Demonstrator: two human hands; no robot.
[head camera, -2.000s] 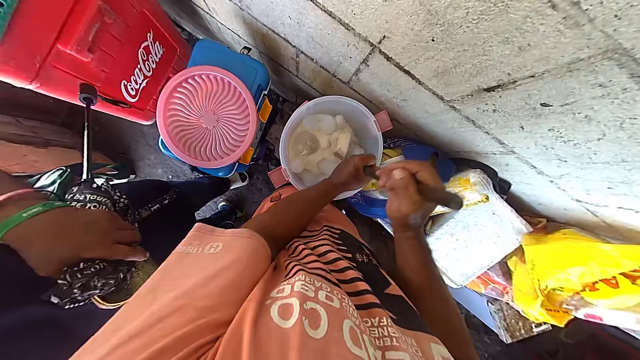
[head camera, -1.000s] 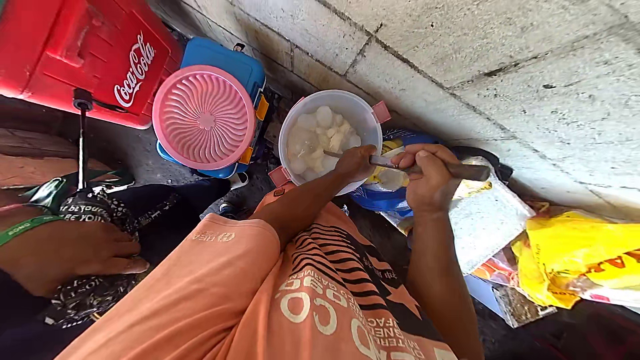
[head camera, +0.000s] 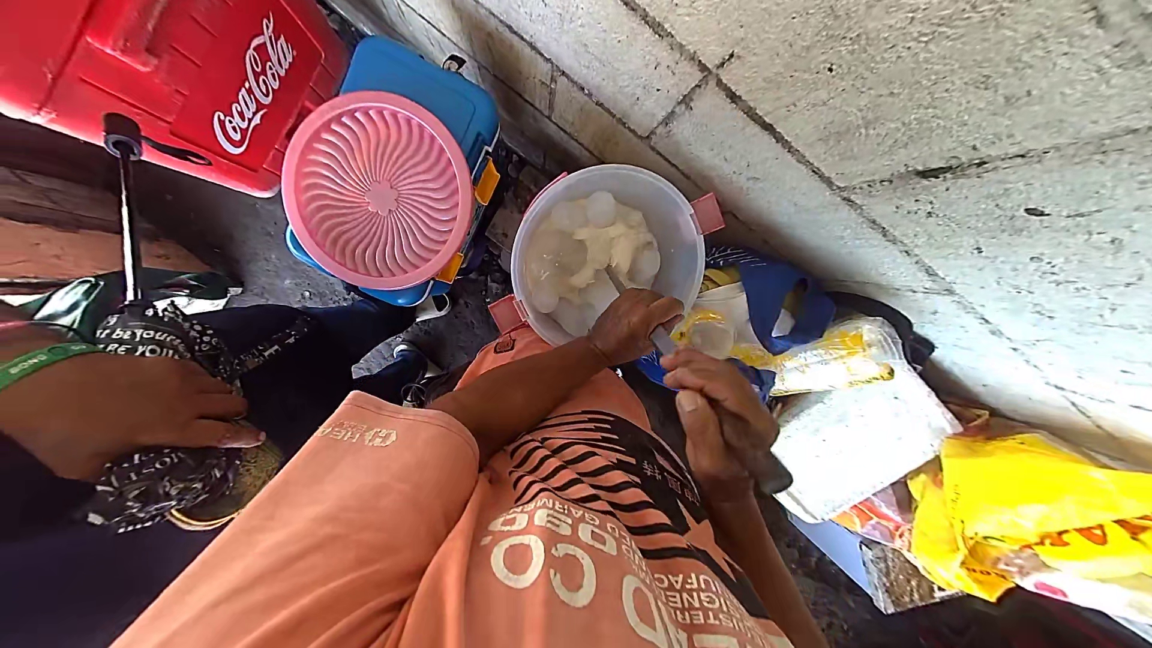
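Note:
A round plastic tub (head camera: 677, 211) with pink side clips holds whitish rounded pieces and a pale, creamy mass (head camera: 612, 247). My left hand (head camera: 635, 326) is closed round the metal shaft of a long-handled tool (head camera: 664, 340) at the tub's near right rim. The tool's lower end reaches into the contents; its exact shape is hidden. My right hand (head camera: 724, 414) grips the handle farther back, to the right of the tub and above a blue bag (head camera: 785, 297).
A pink lid (head camera: 382, 191) lies on a blue box (head camera: 450, 85) beside a red cooler (head camera: 216, 90). Another person's hand (head camera: 171, 409) rests at left. Plastic packs, a white packet (head camera: 855, 441) and a yellow bag (head camera: 1035, 504) lie right, along a block wall (head camera: 945, 117).
The tool's handle has swung to point more steeply down toward my body, and my right hand has moved lower with it. Both hands keep their hold.

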